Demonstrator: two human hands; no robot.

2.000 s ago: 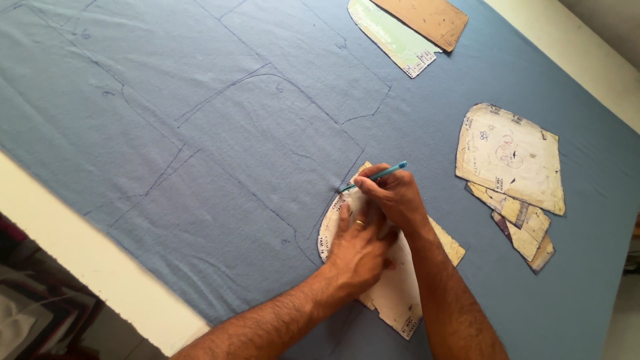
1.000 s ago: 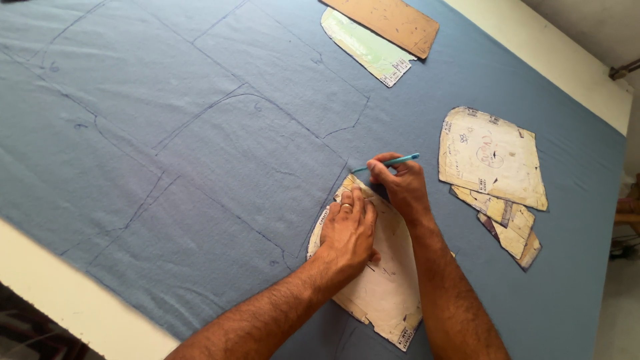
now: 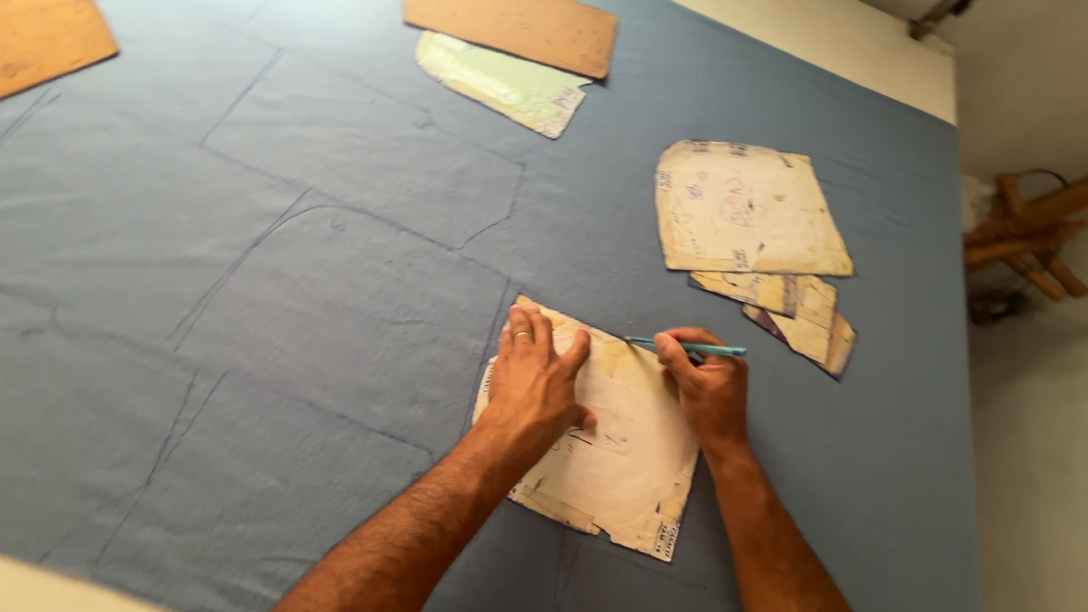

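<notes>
Blue fabric (image 3: 340, 340) covers the table and bears drawn outlines of pattern pieces. On it, near the bottom middle, lies a worn paper sewing pattern piece (image 3: 629, 442) with handwriting and taped edges. My left hand (image 3: 540, 374), a ring on one finger, presses flat on the pattern's upper left part with its fingers spread. My right hand (image 3: 710, 387) holds a light-blue pen (image 3: 714, 349) between thumb and fingers. The pen's tip meets the upper right edge of the pattern, where it borders the fabric.
Right of the hands lies a larger paper pattern (image 3: 748, 208), with several small pattern pieces (image 3: 807, 319) just below it. A green pattern piece (image 3: 510, 81) touches a brown board (image 3: 527, 30) at the top. Another brown board (image 3: 51, 42) is at the upper left. A pale table edge (image 3: 892, 59) shows.
The pen tip has moved along the pattern's edge, from its upper left curve past the top corner to the right. My left hand stays on the pattern, its fingers now spread wider.
</notes>
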